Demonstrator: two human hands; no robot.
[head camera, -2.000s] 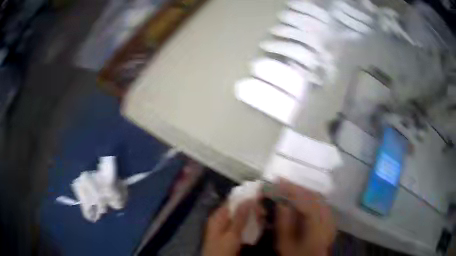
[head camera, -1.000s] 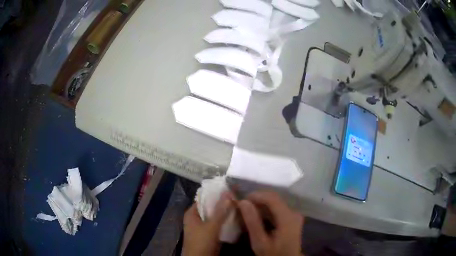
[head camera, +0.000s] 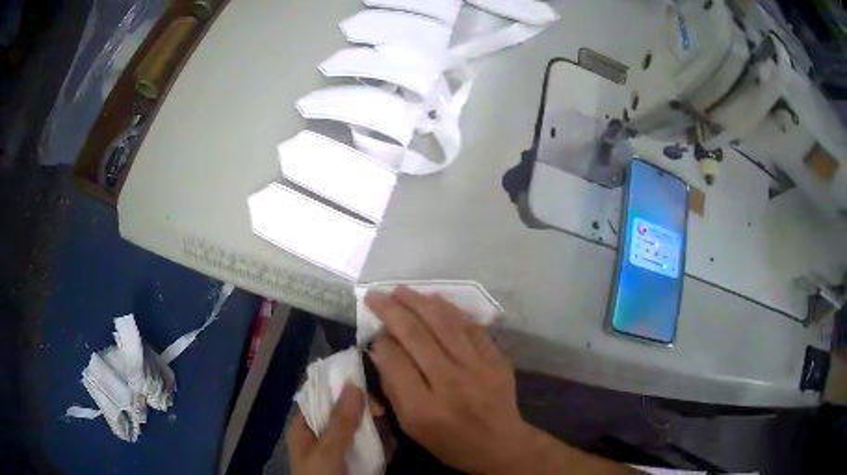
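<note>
White pointed tabs (head camera: 320, 227) lie in a joined row on the cream table, points to the left. One more tab (head camera: 474, 299) lies at the front edge, point to the right. My right hand (head camera: 446, 371) rests flat on this tab, fingers covering its middle. My left hand (head camera: 330, 431) holds a thick stack of white tabs (head camera: 345, 399) just off the table edge. Whether my right hand holds a small tool under the palm is hidden.
A tied white bundle (head camera: 128, 380) lies on the blue surface (head camera: 56, 306) at left. A phone (head camera: 650, 250) lies by the needle plate of the sewing machine (head camera: 715, 74). A white strip loop (head camera: 446, 139) lies beside the row. A wooden tray (head camera: 97, 172) holds a thread spool (head camera: 162, 60).
The tabs shift left and up in view. My right hand has moved from beside the stack onto the front tab. My left hand keeps the stack.
</note>
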